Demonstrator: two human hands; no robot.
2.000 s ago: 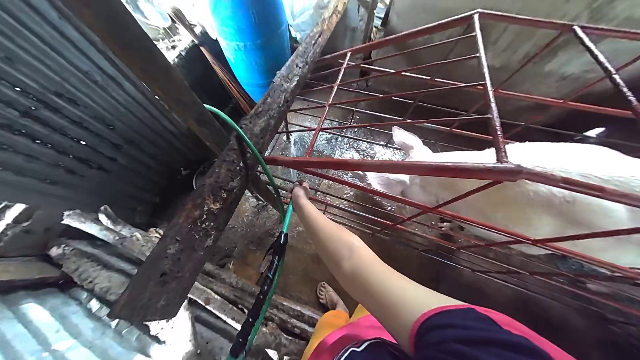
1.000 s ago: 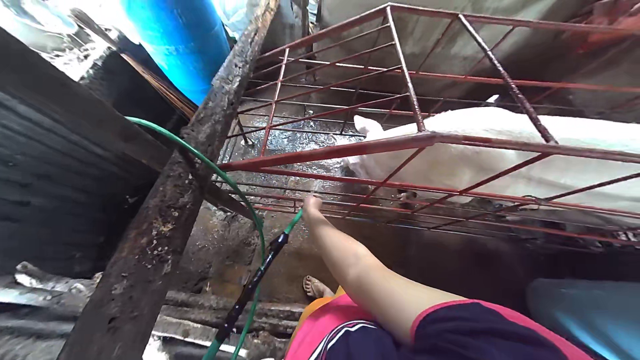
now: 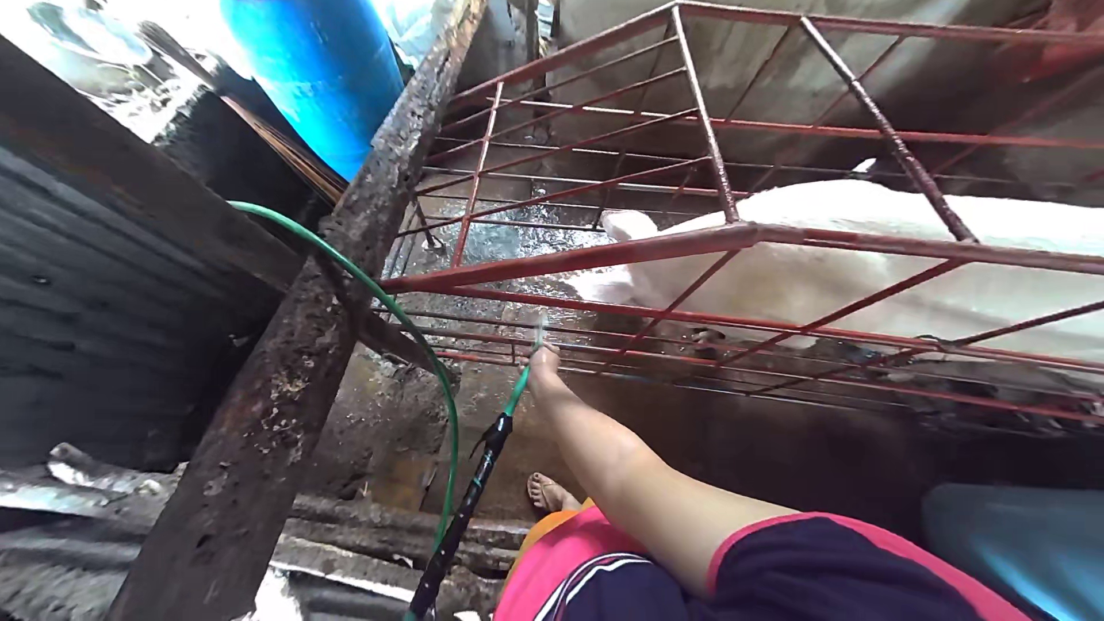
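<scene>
My right hand grips the end of a green hose beside the lower bars of a red metal pen. Water comes out past my fingers onto the wet floor inside the pen. Part of the hose behind my hand is wrapped in black. A white pig is behind the bars on the right, with its head toward the spray. My left hand is not in view.
A rough wooden post slants across the left, with the hose over it. Beyond it stands a blue plastic drum. Corrugated metal sheeting is at left. A bluish container is at lower right.
The view has shifted to the right, bringing more of the pig and the bluish container into sight. My right hand keeps its grip on the hose.
</scene>
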